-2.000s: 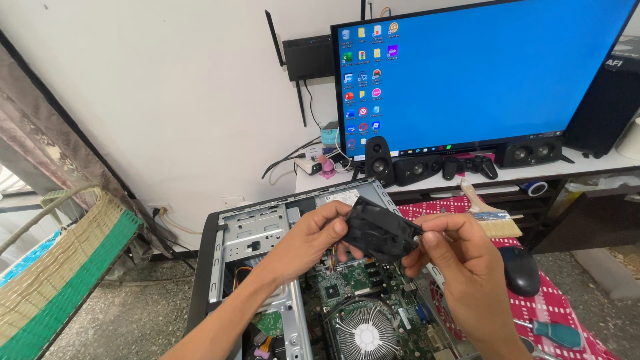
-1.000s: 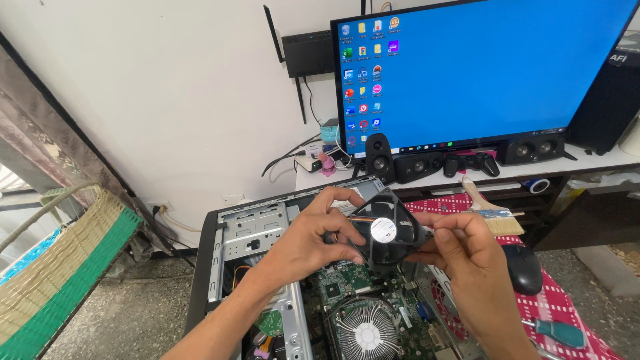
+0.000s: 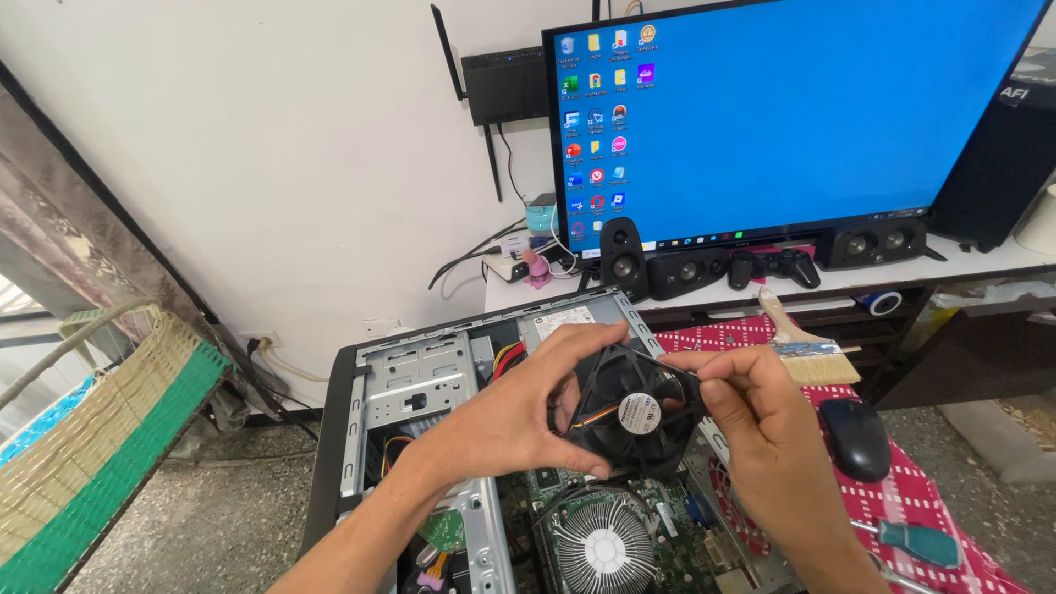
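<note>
My left hand (image 3: 528, 404) grips a black plastic computer case fan (image 3: 639, 441) by its left side, thumb at the lower edge. The fan's hub, with a round white label, faces me, and thin colored wires run to its left edge. My right hand (image 3: 755, 412) pinches the fan's upper right corner between thumb and fingers. Both hands are above an open desktop computer case (image 3: 487, 511). Below the fan, inside the case, a round finned CPU heatsink (image 3: 606, 549) sits on the green motherboard (image 3: 676, 503).
On the red patterned cloth (image 3: 916, 495) at right lie a paintbrush (image 3: 813, 359), a black computer mouse (image 3: 858, 441) and a teal-handled screwdriver (image 3: 920, 540). Behind stand a lit monitor (image 3: 775, 124), speakers (image 3: 623, 260) and a game controller (image 3: 774, 268). A woven hammock (image 3: 115, 437) hangs at left.
The fan has been turned from edge-on, two seconds ago, so that its labelled hub faces me. My left hand has shifted its grip to the fan's left side.
</note>
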